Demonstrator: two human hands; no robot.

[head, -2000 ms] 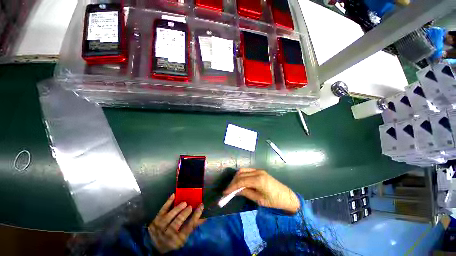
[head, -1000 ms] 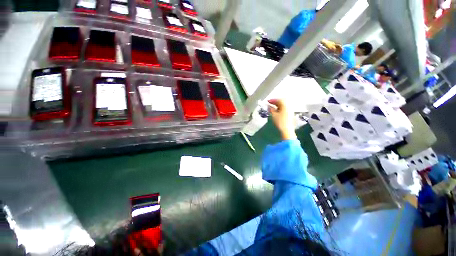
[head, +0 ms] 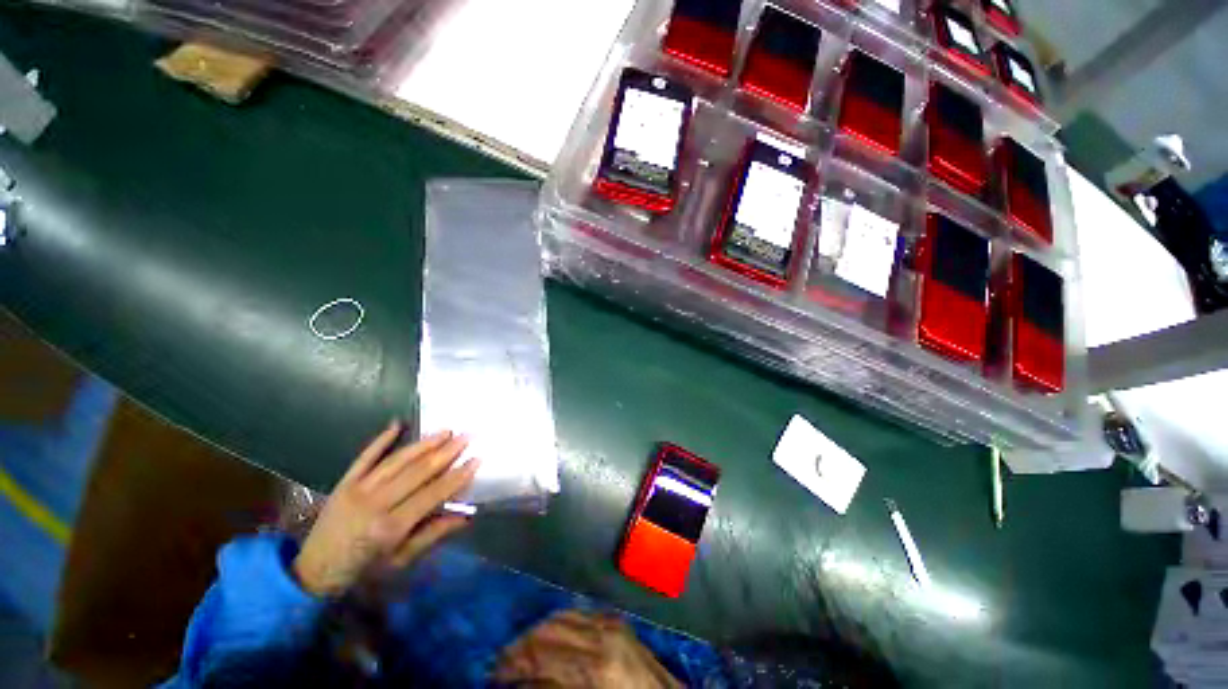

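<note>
A red-and-black phone [head: 671, 520] lies on the green mat, touched by neither hand. My left hand [head: 387, 512] lies over the lower left end of the long, shiny film stack [head: 488, 330], fingertips on it and slightly apart. A small white bit shows by its thumb; I cannot tell what it is. My right hand [head: 586, 654] is blurred and cut off by the bottom edge, left of and below the phone; its fingers and anything in them cannot be made out. A flat white card [head: 819, 464] lies right of the phone.
Stacked clear trays [head: 754, 316] of phones stand at the back right. A pale thin tool [head: 908, 542] and a yellowish stick [head: 997, 486] lie right of the card. A rubber band [head: 337, 319] lies left of the film. A metal frame bar [head: 1172, 353] crosses at right.
The view has swung left. My right hand has come back from beside the metal post to the bottom edge. My left hand has left the phone and is now on the film stack.
</note>
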